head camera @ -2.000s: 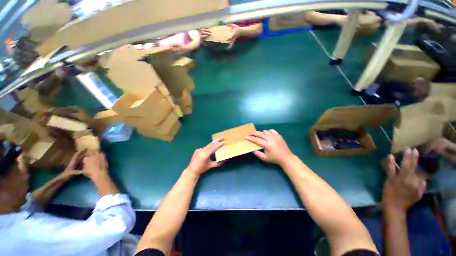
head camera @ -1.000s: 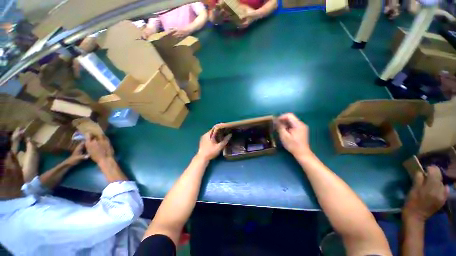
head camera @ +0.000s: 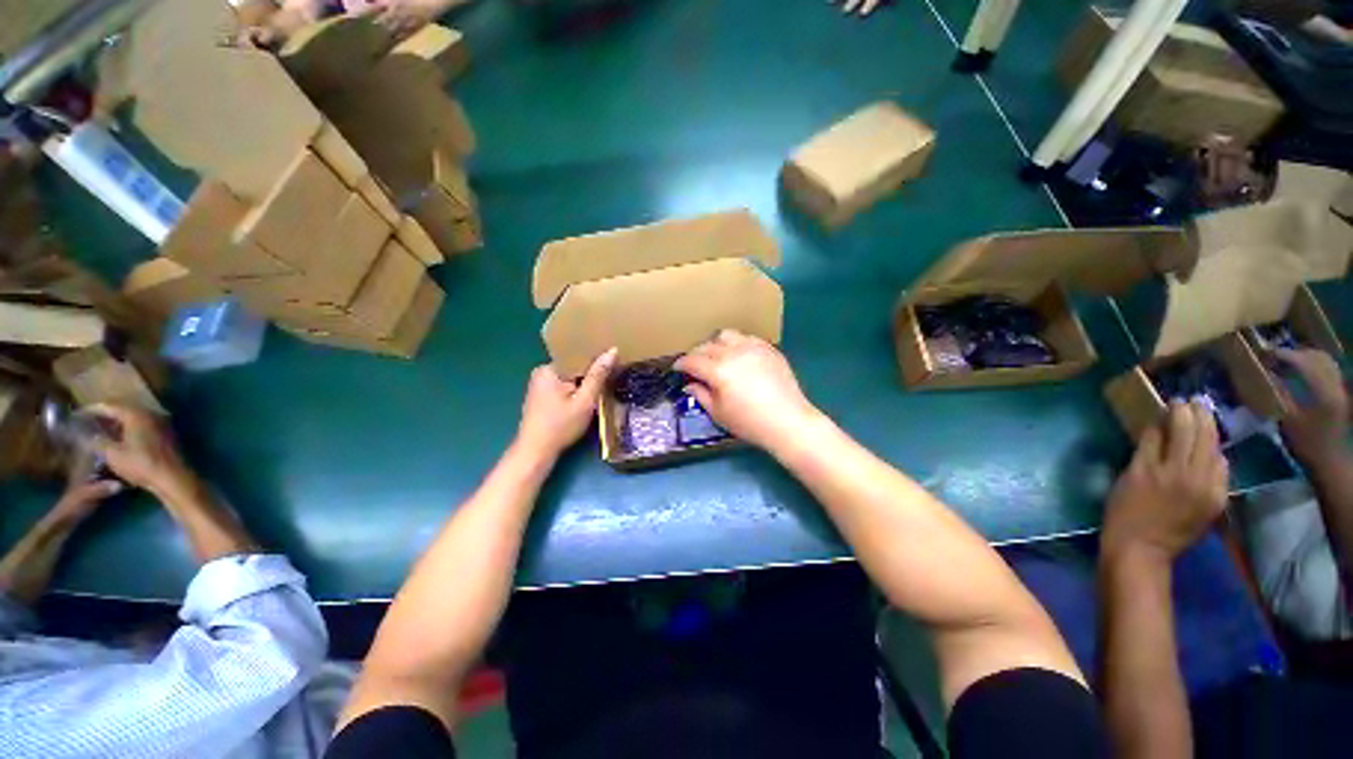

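Note:
A small brown mailer box [head camera: 660, 458] stands open on the green bench in front of me, its lid [head camera: 668, 309] raised at the back. Inside are a black cable bundle [head camera: 647, 386], a shiny greyish-purple piece [head camera: 650, 430] and a dark blue-black piece [head camera: 696, 421]. My left hand [head camera: 565, 406] grips the box's left rear corner. My right hand [head camera: 742, 389] reaches over the right part of the box, fingers on the contents; whether it pinches something is hidden.
A closed box [head camera: 858, 163] lies behind, right of centre. An open filled box [head camera: 991, 371] is at right. Stacked open cartons [head camera: 319, 237] and a clear pale-blue container [head camera: 214, 335] are at left. Workers' hands [head camera: 1172, 482] are busy on both sides. Shelf legs [head camera: 1105, 89] stand upper right.
The box's lid now stands wide open and my right hand has moved from beside the box onto its contents. A closed box now lies behind it. The view has shifted.

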